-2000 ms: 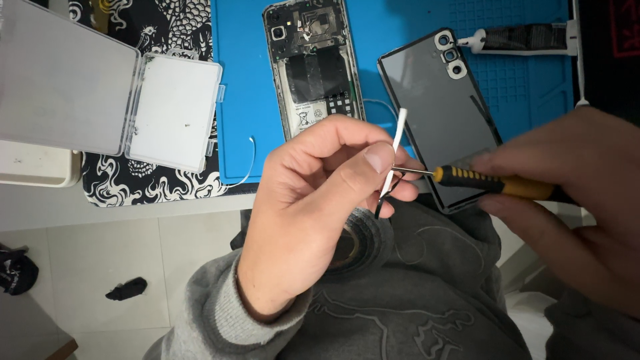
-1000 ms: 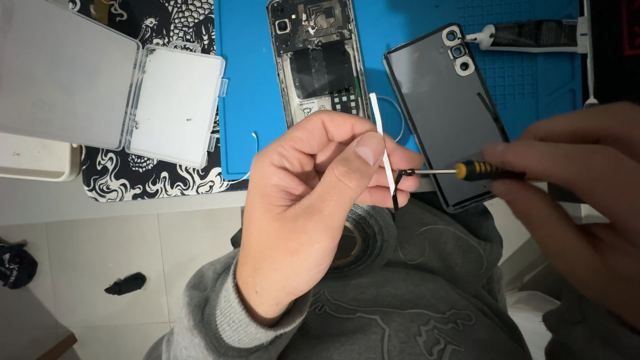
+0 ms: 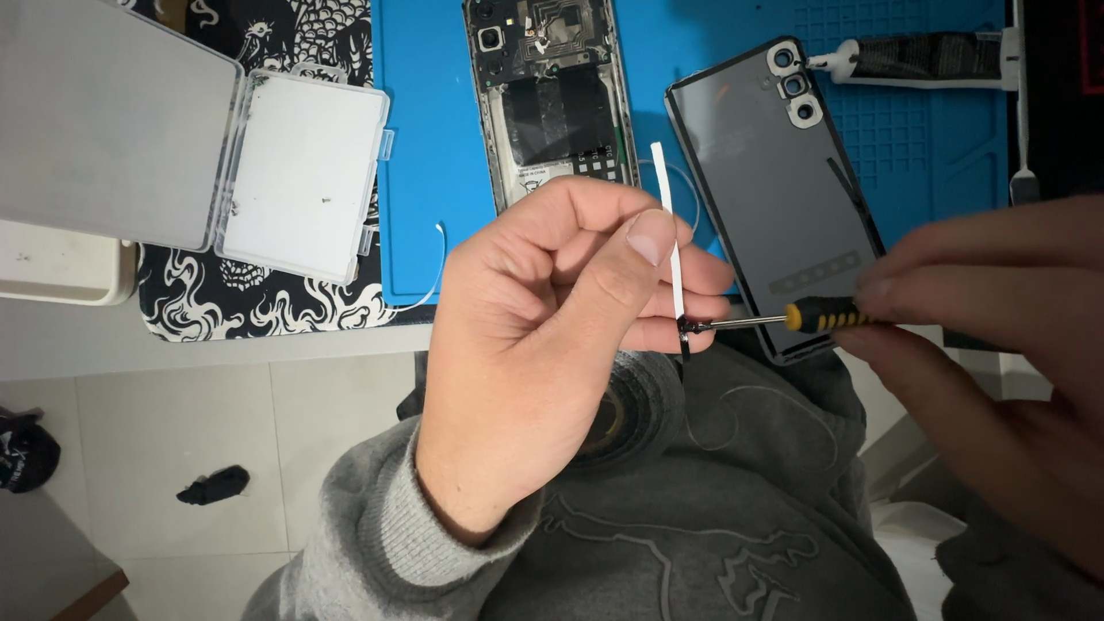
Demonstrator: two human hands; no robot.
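My left hand (image 3: 561,328) pinches a thin white strip (image 3: 661,177) between thumb and fingers, its upper end standing clear and its lower end turning black near the fingertips. My right hand (image 3: 975,328), partly blurred, grips a small yellow-and-black screwdriver (image 3: 832,315) held level. The screwdriver's metal tip meets dark material at the strip's lower end. Behind my left hand, an opened smartphone (image 3: 556,112) shows its inner parts and black tape. To its right lies a grey phone back panel (image 3: 768,190) with several camera rings, under the screwdriver and partly behind my right fingers.
A blue work mat (image 3: 423,155) lies under the phone parts. At left are an open clear plastic case (image 3: 302,172), a cream tray (image 3: 65,267) and a black-and-white patterned mat (image 3: 276,297). A tube with a nozzle (image 3: 923,60) rests at upper right. A tape roll (image 3: 625,410) is below my left hand.
The screwdriver and my right hand have moved lower, from the strip's middle to its dark lower end. The strip remains in my left hand.
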